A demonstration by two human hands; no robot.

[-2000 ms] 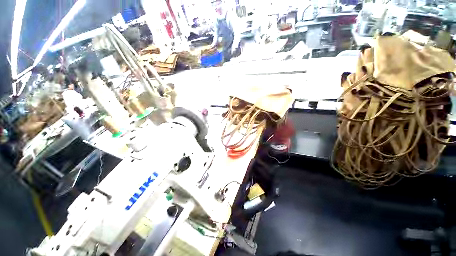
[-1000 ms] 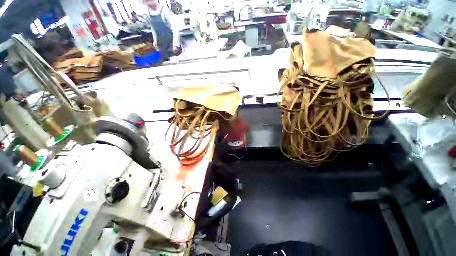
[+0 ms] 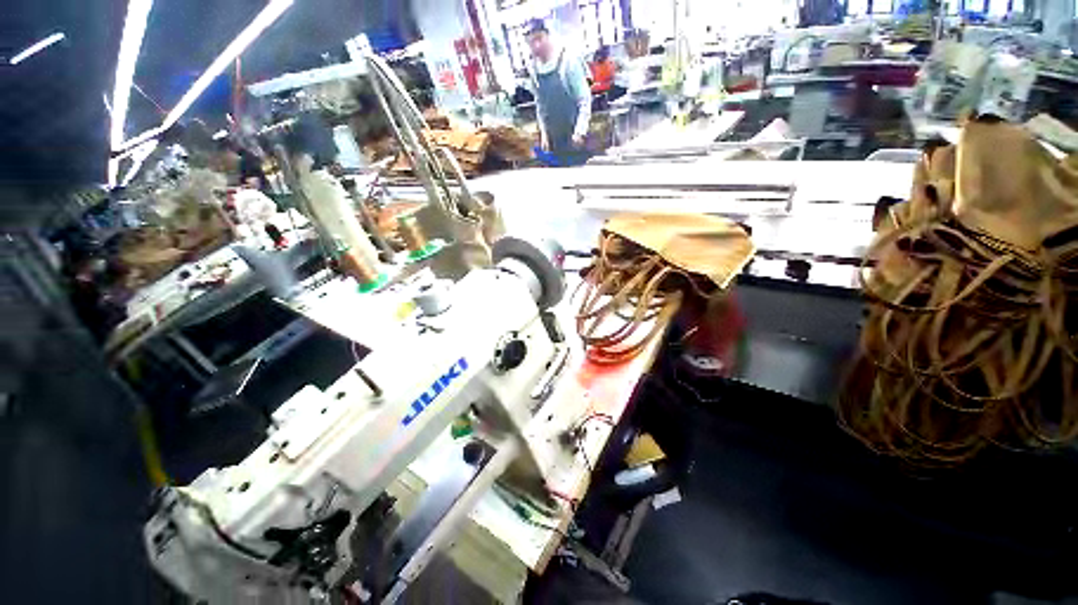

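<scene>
Neither of my hands is in the picture. A white industrial sewing machine (image 3: 367,431) with blue JUKI lettering stands nearest in front, from the lower left to the middle. Its dark round handwheel (image 3: 528,270) is at the far right end of the head. A small pile of tan bag panels (image 3: 680,246) lies beyond the handwheel, with its straps looping down towards the table. A larger heap of tan bags (image 3: 1011,195) hangs at the right, with many long straps dangling. The needle area at the lower left is too dark and blurred to make out.
Copper-gold thread cones (image 3: 355,266) on green bases stand behind the head. The table edge (image 3: 597,455) runs down beside the dark floor. A long white table (image 3: 816,207) crosses behind. A person (image 3: 558,95) in an apron stands at the back. A grey aisle with a yellow line (image 3: 148,447) is left.
The view swung right, then back left. The JUKI head now shows more fully, and the bag heap sits near the right edge. The person at the back is seen more fully.
</scene>
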